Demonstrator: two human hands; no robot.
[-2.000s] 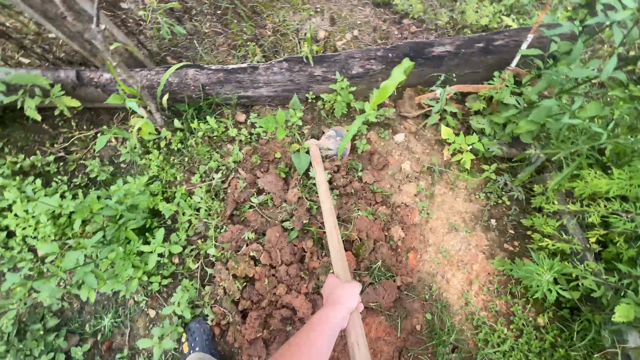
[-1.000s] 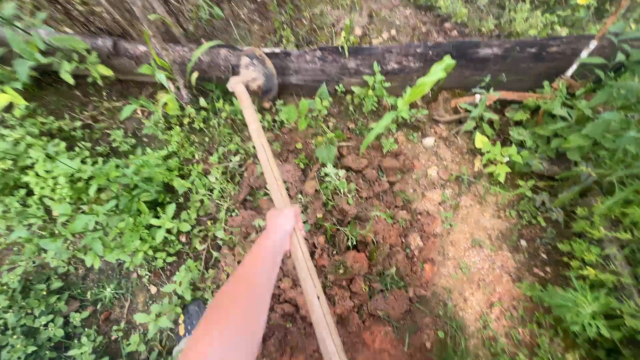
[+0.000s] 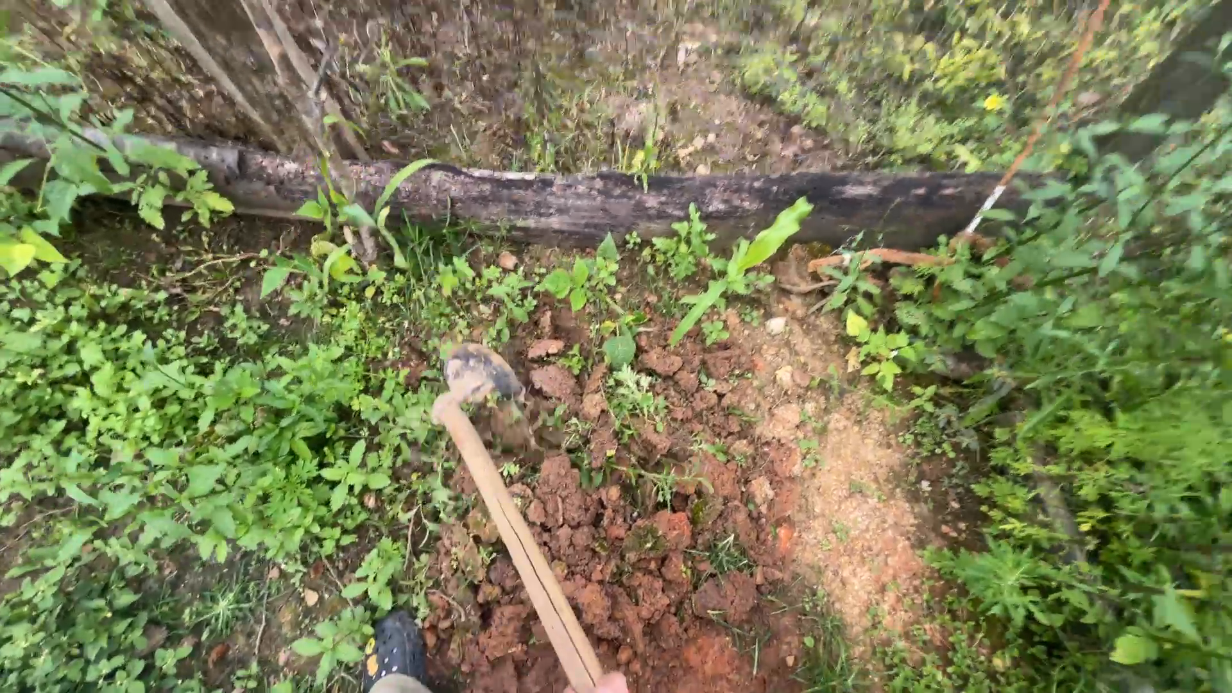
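Note:
The wooden handle of a hoe (image 3: 525,539) slants from the bottom middle up to the left. What shows of my left hand (image 3: 610,683) is a small part at the bottom edge, closed around this handle; the rest is cut off by the frame. The hoe's metal head (image 3: 481,375), smeared with soil, is low over or at the left edge of the broken reddish soil (image 3: 616,558), beside green weeds. Its blade edge is blurred, so contact with the ground cannot be told. My right hand is out of view.
A dark weathered log (image 3: 597,202) lies across the back. Low weeds (image 3: 192,462) cover the left, and taller leafy plants (image 3: 1107,404) stand at the right. A broad-leaved seedling (image 3: 746,260) grows before the log. A dark shoe (image 3: 397,650) is at the bottom left.
The hoe head has come from the log down toward me, to the left edge of the broken soil. My left hand, higher in view one second ago, is now at the bottom edge.

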